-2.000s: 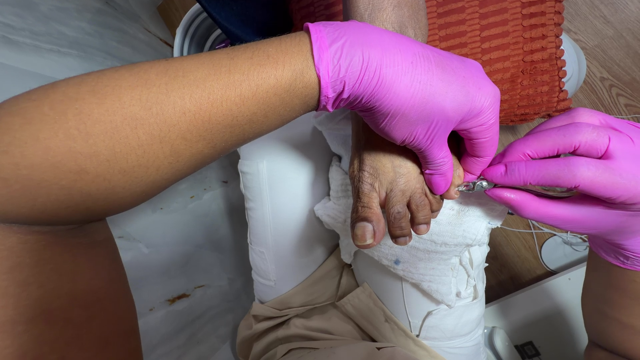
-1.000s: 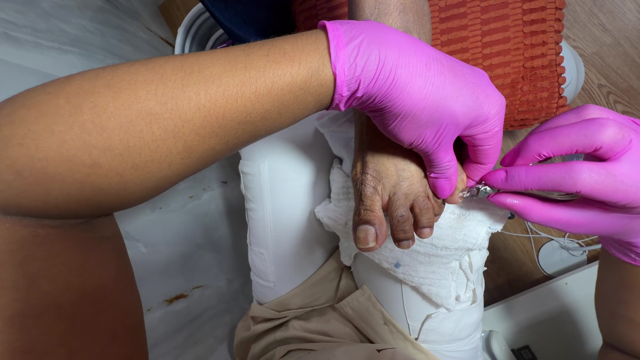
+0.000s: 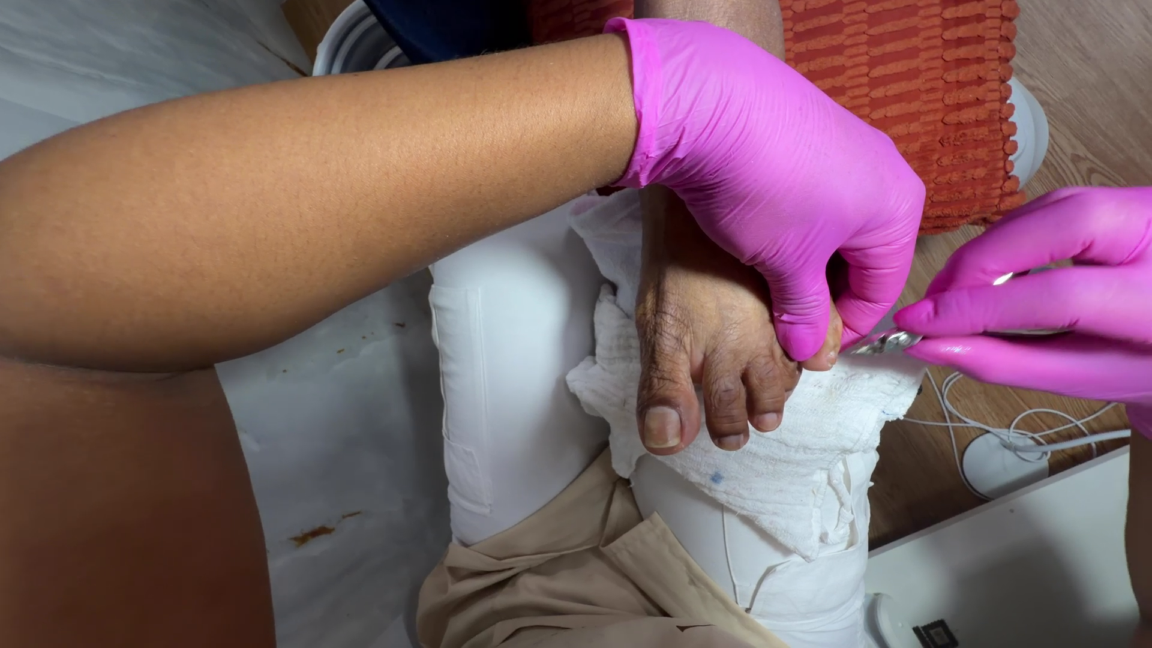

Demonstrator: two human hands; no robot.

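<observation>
A person's bare foot rests on a white cloth laid over my lap, its toes pointing toward me. My left hand, in a pink glove, reaches over the foot and pinches the smallest toe between thumb and finger. From the right, my right hand, gloved alike, holds a shiny metal nail nipper, its tip at the outer side of that toe. Most of the nipper's handles are hidden by my fingers.
Behind the foot lies an orange textured cloth. White cables and a round white disc are on the wood floor at right, beside a white surface. A ribbed white container stands at the top left, next to dark blue fabric.
My left hand keeps its pinch on the smallest toe. The metal tool stays at the toe's outer side, with only slight shifts of my right hand.
</observation>
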